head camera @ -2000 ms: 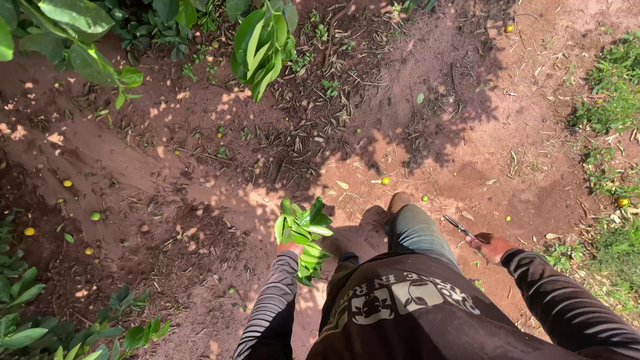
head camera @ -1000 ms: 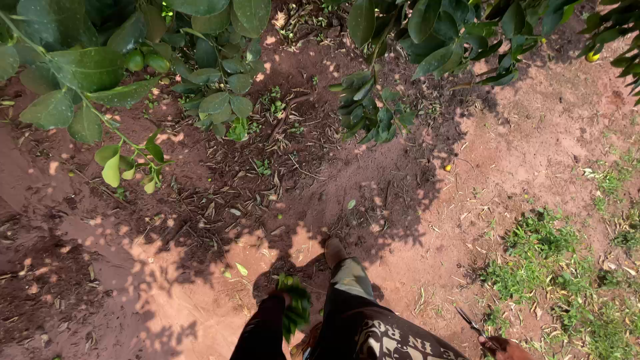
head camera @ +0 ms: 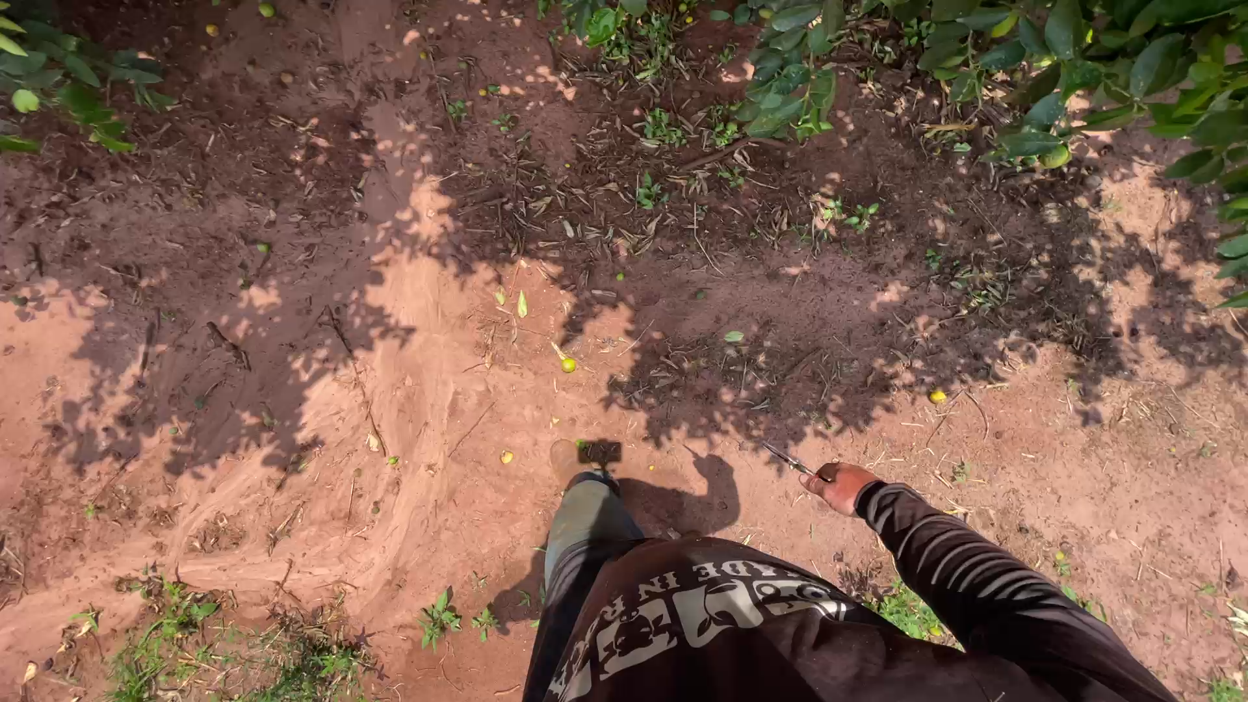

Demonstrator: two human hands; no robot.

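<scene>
In the head view my right hand (head camera: 838, 487) is closed around a slim metal cutting tool (head camera: 788, 458), whose narrow tip points up and to the left. The hand is right of my body, above the reddish soil, with a dark sleeve down to the wrist. What kind of cutter it is cannot be made out. My left hand is out of the picture. A boot (head camera: 565, 460) shows below, on the sunlit soil.
Leafy citrus branches (head camera: 1063, 78) with a green fruit (head camera: 1055, 156) hang at the upper right, more leaves (head camera: 78, 78) at the upper left. Small fallen fruits (head camera: 568, 365) dot the soil. Weeds (head camera: 175, 634) grow at the lower left.
My left hand, with a bunch of green leaves two seconds ago, has gone out of view. The right hand still holds the tool. The view has shifted along the ground.
</scene>
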